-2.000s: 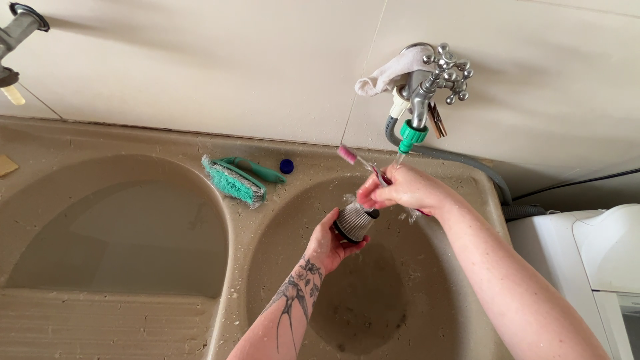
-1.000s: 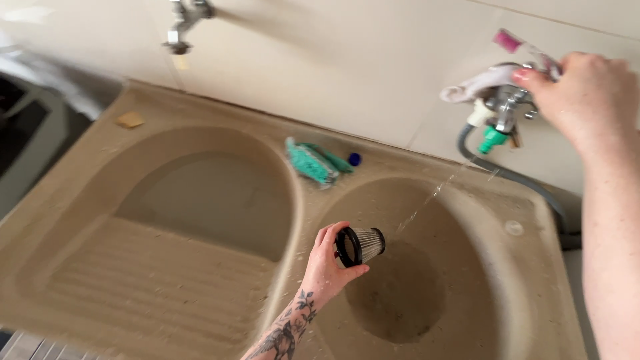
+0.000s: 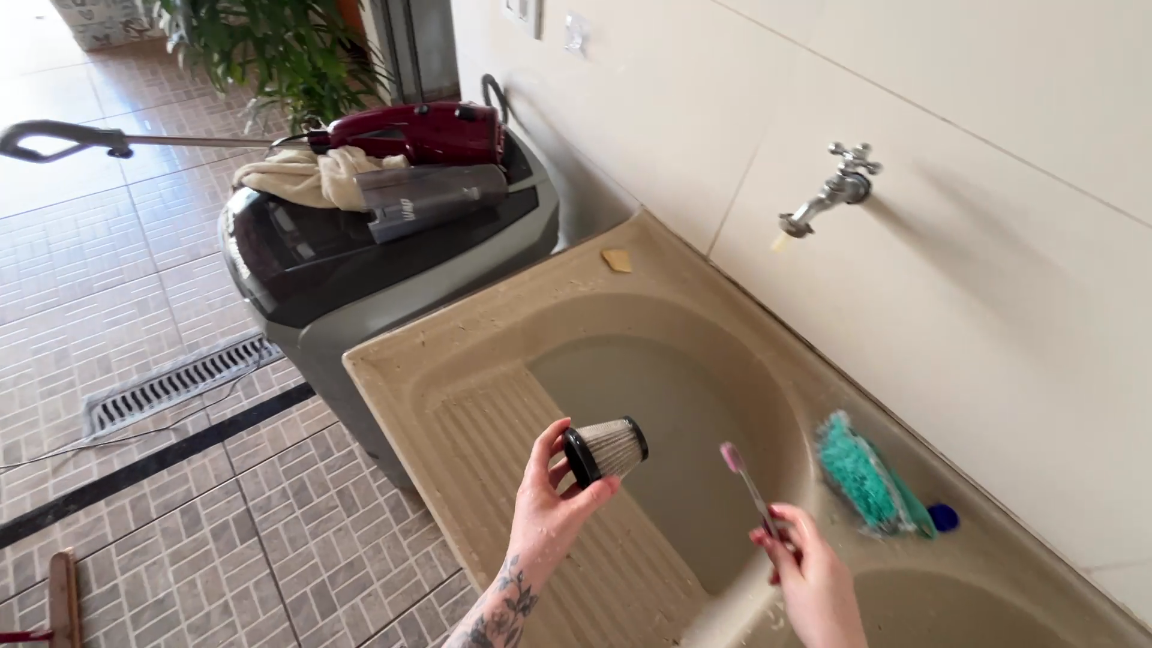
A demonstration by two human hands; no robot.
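Observation:
My left hand (image 3: pixel 562 504) grips a pleated cone-shaped vacuum filter (image 3: pixel 607 450) by its wide black rim, with the narrow end tilted up to the right. It is held above the ribbed washboard and the left basin, which holds cloudy water. My right hand (image 3: pixel 801 562) holds a toothbrush (image 3: pixel 749 486) by its handle, its pink bristle head pointing up and left over the water. The filter and the brush are apart. A teal scrubbing brush (image 3: pixel 868 481) lies on the ledge between the basins, beside a blue cap (image 3: pixel 943 517).
A metal tap (image 3: pixel 832 193) juts from the wall beyond the basin. A yellow piece of sponge (image 3: pixel 617 261) lies on the sink's far corner. Left of the sink, a washing machine (image 3: pixel 333 261) bears a red handheld vacuum (image 3: pixel 423 133), its clear container (image 3: pixel 432 198) and a beige cloth (image 3: pixel 315 175).
My right hand has left the right-hand tap and come down over the sink with the toothbrush. The filter has moved from the right basin to the left one. The view has swung left.

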